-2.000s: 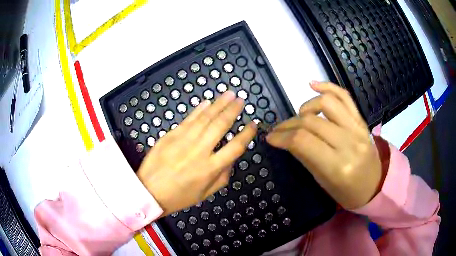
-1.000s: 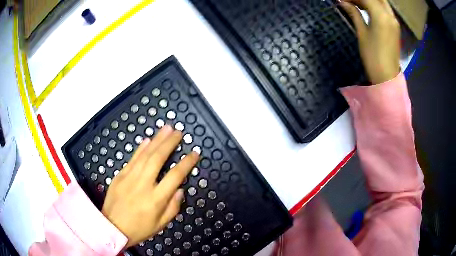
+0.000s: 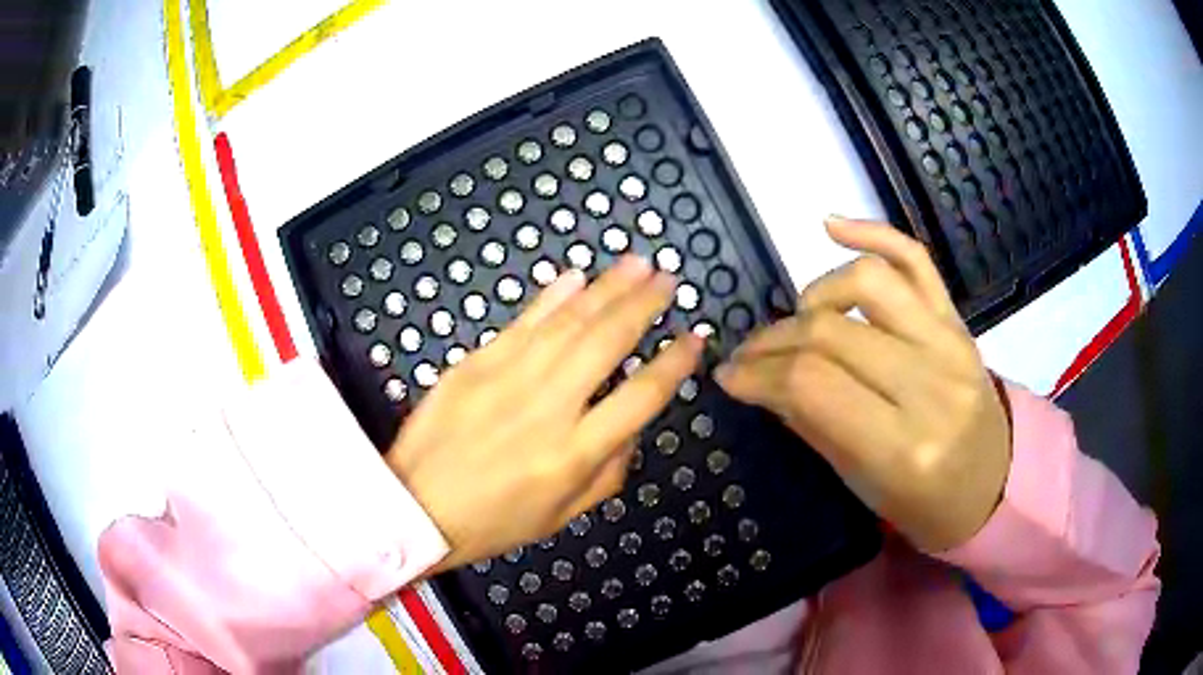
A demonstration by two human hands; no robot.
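Observation:
The black blister tray [image 3: 821, 495] lies tilted in front of me, with silvery round parts [image 3: 599, 121] in most visible pockets and bare pockets along its upper right side. My left hand [image 3: 534, 415] lies flat over the tray's middle, fingers apart, covering several pockets. My right hand [image 3: 877, 382] is at the tray's right side, thumb and index finger pinched close to my left index fingertip. Whether a tool or a part is between those fingertips is too small and blurred to tell.
A second black tray [image 3: 983, 132] lies at the upper right. Yellow tape [image 3: 218, 211] and red tape [image 3: 253, 244] mark the white table on the left. A black marker pen [image 3: 82, 139] and a thinner pen [image 3: 46, 264] lie far left by white paper [image 3: 99, 284]. Another dark tray [image 3: 40, 541] shows lower left.
A second ago my right hand was over the second tray; it has come back to the working tray beside my left fingertips. My left hand stays on the tray; the camera view has shifted.

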